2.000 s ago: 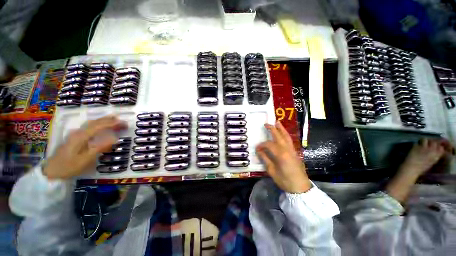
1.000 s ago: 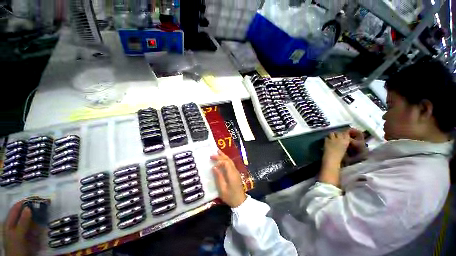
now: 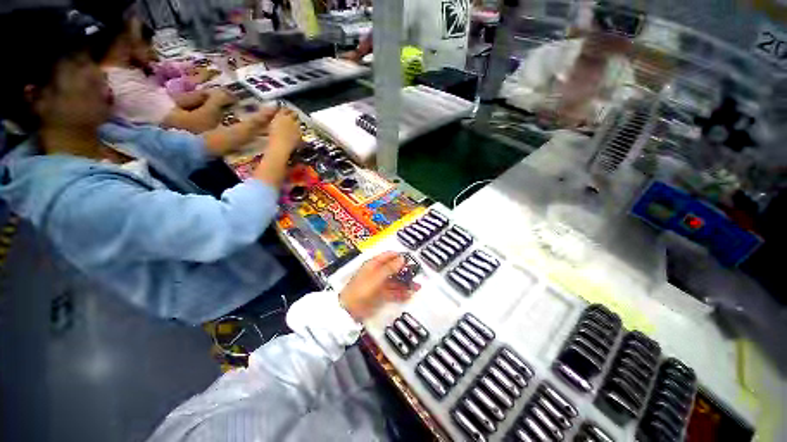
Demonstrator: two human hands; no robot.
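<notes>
My left hand [image 3: 376, 287] is over the left end of the white tray [image 3: 524, 335] and holds a small dark unit [image 3: 406, 271] at its fingertips, partly hidden by the fingers. Glossy dark oval units with bright highlights lie in rows in the tray pockets. The near row has a short stack of units [image 3: 406, 335] closest to my hand and longer stacks beside it [image 3: 455, 355]. Taller, blacker stacks [image 3: 632, 372] stand at the far right of the tray. My right hand is out of the picture.
A neighbour in a light blue jacket [image 3: 164, 207] works at left, hands raised over colourful printed sheets [image 3: 341, 216]. A grey post [image 3: 388, 86] stands beyond, by another white tray [image 3: 421, 116]. A blue device with a red spot [image 3: 695, 223] stands at right on the white bench.
The view has swung far to the left, bringing the blue-jacketed neighbour into view. My right hand has left the picture. My left hand still holds a dark unit at the tray's left end.
</notes>
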